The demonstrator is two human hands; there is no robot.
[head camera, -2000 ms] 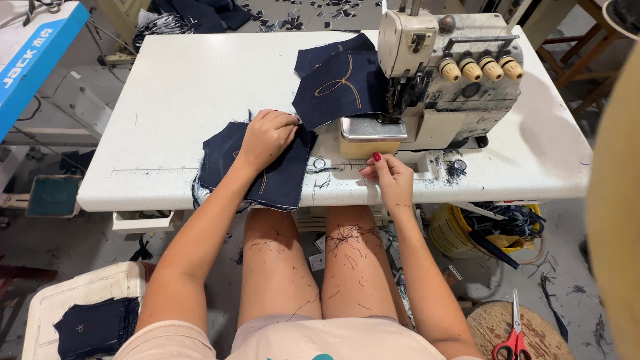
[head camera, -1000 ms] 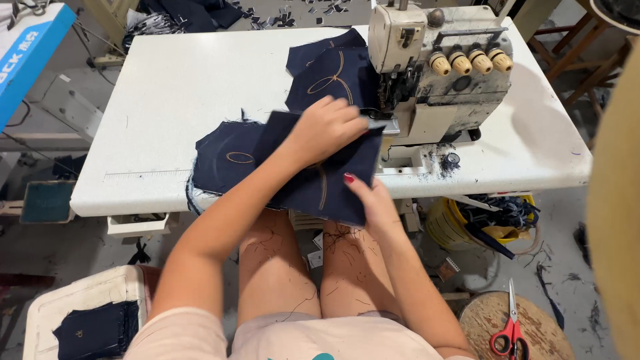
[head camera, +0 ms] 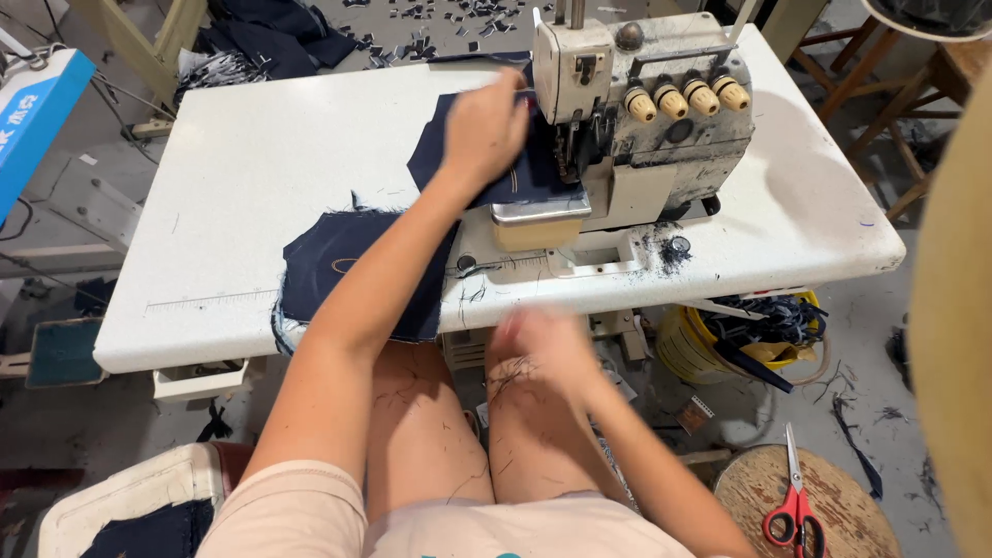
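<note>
My left hand [head camera: 488, 128] lies on a dark denim pocket piece [head camera: 434, 155] beside the needle area of an overlock sewing machine [head camera: 651, 101]; whether its fingers grip the cloth cannot be told. That piece reaches over the metal-topped plate [head camera: 542, 211] and bears tan stitching. Blurred, my right hand [head camera: 539, 345] hangs over my lap, just off the table's front edge, with nothing visible in it. More denim pocket pieces [head camera: 403, 248], with frayed edges and a stitched loop, lie under my left forearm at the front edge.
The white sewing table [head camera: 232, 194] has lint and thread ends on it. Red-handled scissors [head camera: 794, 504] rest on a round wooden stool [head camera: 841, 496]. A yellow bucket [head camera: 686, 349] holds fabric scraps. More denim pieces [head camera: 151, 531] sit on a white lid [head camera: 132, 496] at lower left.
My left hand has moved up from the front pile to the cloth by the machine. My right hand, at a denim piece one second ago, is now away from it and over my lap.
</note>
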